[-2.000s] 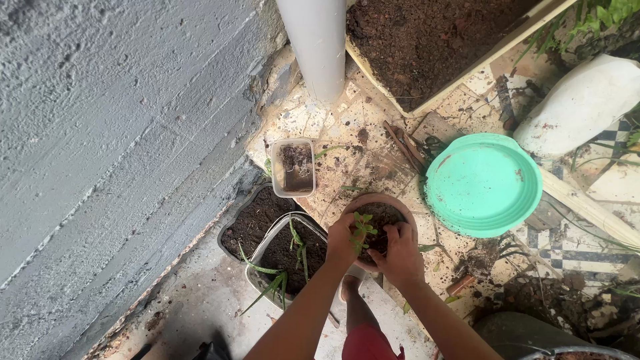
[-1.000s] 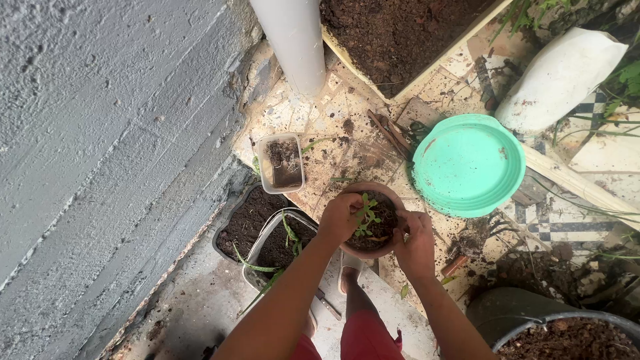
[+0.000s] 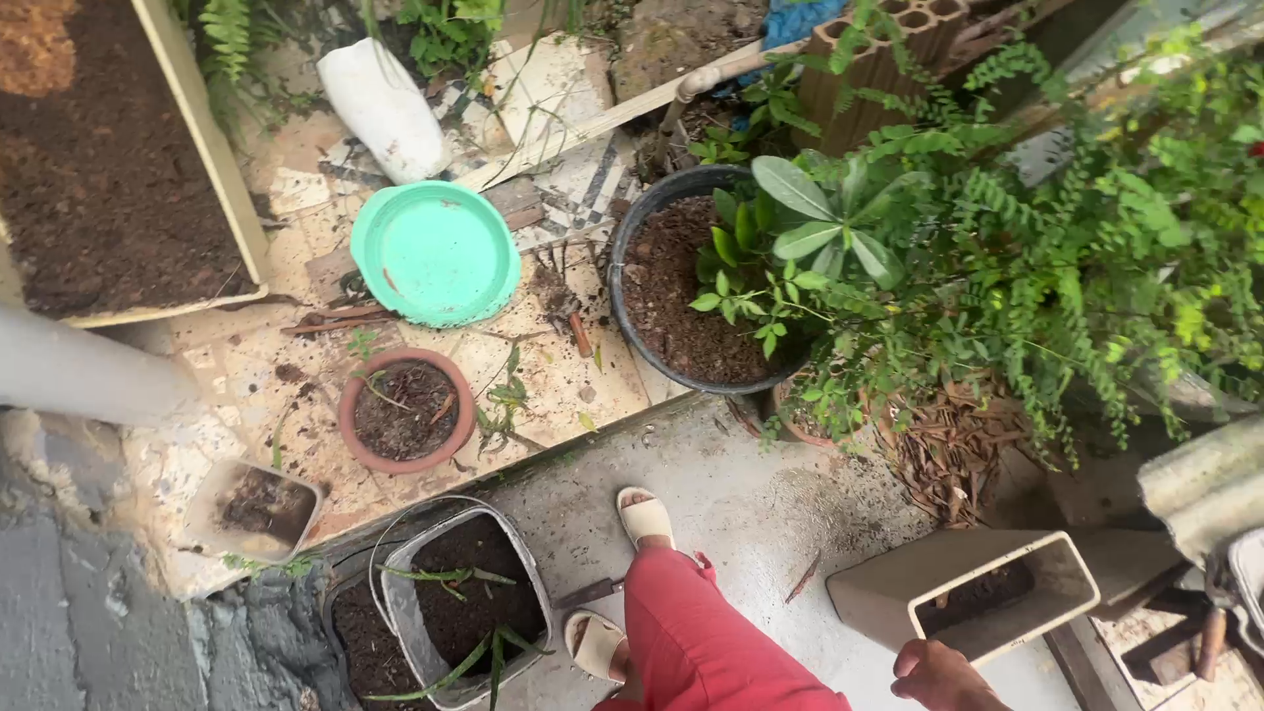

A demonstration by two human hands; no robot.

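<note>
My right hand (image 3: 933, 673) is at the bottom edge, right of centre, by the near rim of a tall beige rectangular planter (image 3: 879, 597) with some soil inside; whether the fingers touch the rim cannot be told. My left hand is out of view. A round terracotta pot (image 3: 351, 420) of soil stands on the tiled ledge, with a small green seedling (image 3: 363, 346) leaning at its upper left side. Above it lies a turquoise plastic dish (image 3: 434, 252). A square pail (image 3: 538, 583) holds soil and aloe-like plants, and a knife (image 3: 591, 592) lies beside it.
A soil-filled trough (image 3: 212, 168) and white pipe (image 3: 89, 370) are at left, near a small clear plastic tub (image 3: 311, 513). A black round pot (image 3: 622, 316) stands on the ledge, with foliage (image 3: 1037, 267) overhanging at right. The ledge edge (image 3: 592, 434) crosses diagonally above the concrete floor.
Both hands have left the terracotta pot, where they were around the small plant. The right hand is now beside the beige planter. The view has swung far to the right.
</note>
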